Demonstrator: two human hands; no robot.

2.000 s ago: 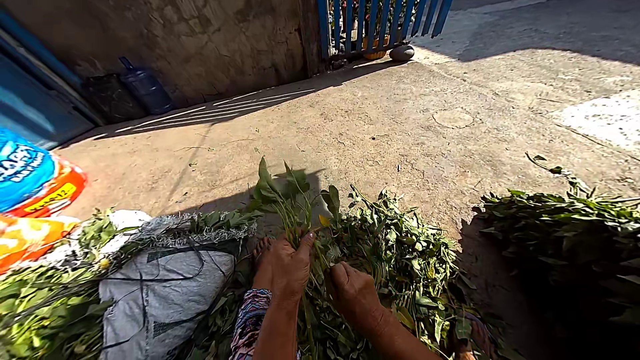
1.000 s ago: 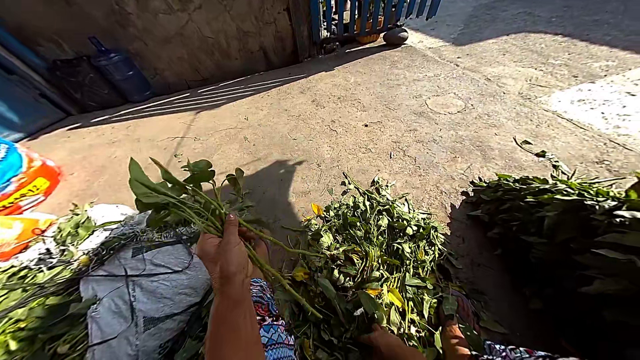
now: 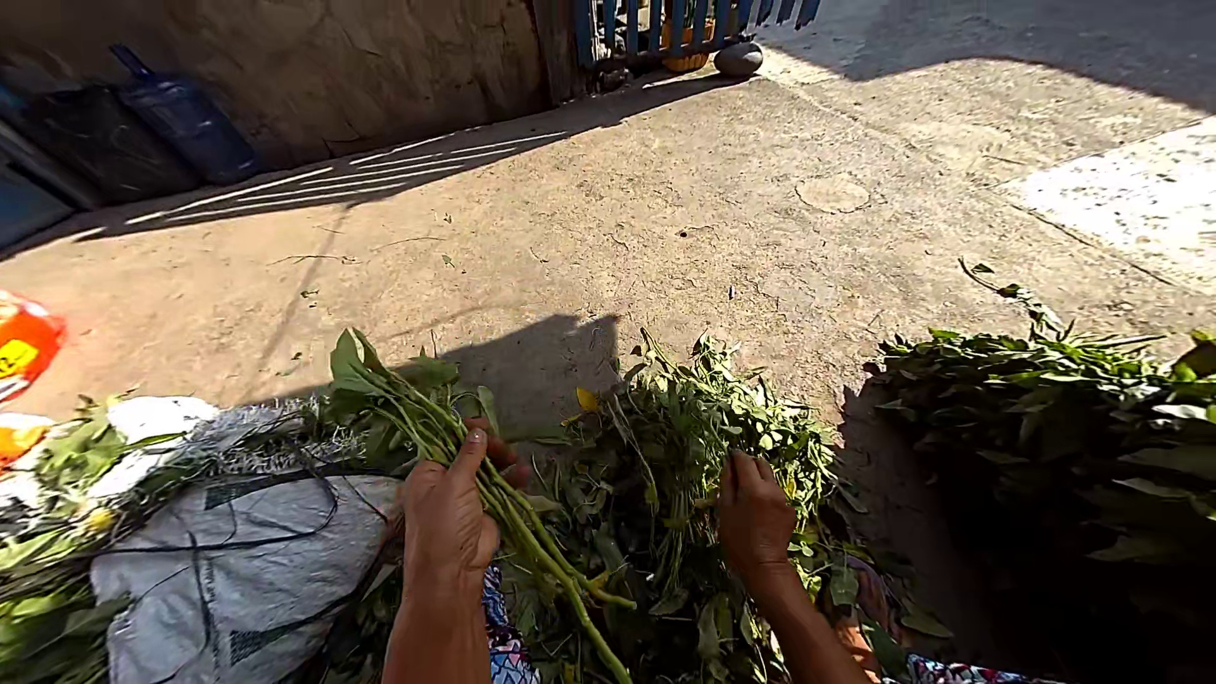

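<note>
My left hand (image 3: 451, 513) is closed around a bunch of leafy green stems (image 3: 513, 522); the leaves point up and to the left, and the bare stem ends slant down to the right. My right hand (image 3: 757, 513), fingers bent together, is at a pile of loose greens (image 3: 750, 408) between my feet. Thin stems lie beside its fingertips; whether it grips any of them cannot be told. Patterned cloth (image 3: 508, 636) covers my legs at the bottom.
On the left a white woven sack (image 3: 256, 570) lies among more greens and black cord. A large dark heap of leafy greens (image 3: 1054, 456) stands at the right. Farther off are a blue water jug (image 3: 190, 123), a wall, a blue slatted gate (image 3: 655, 28) and a round stone (image 3: 739, 59).
My right hand was low at the bottom of the pile a second ago and is now higher, at its middle. My left hand still holds the bunch of stems.
</note>
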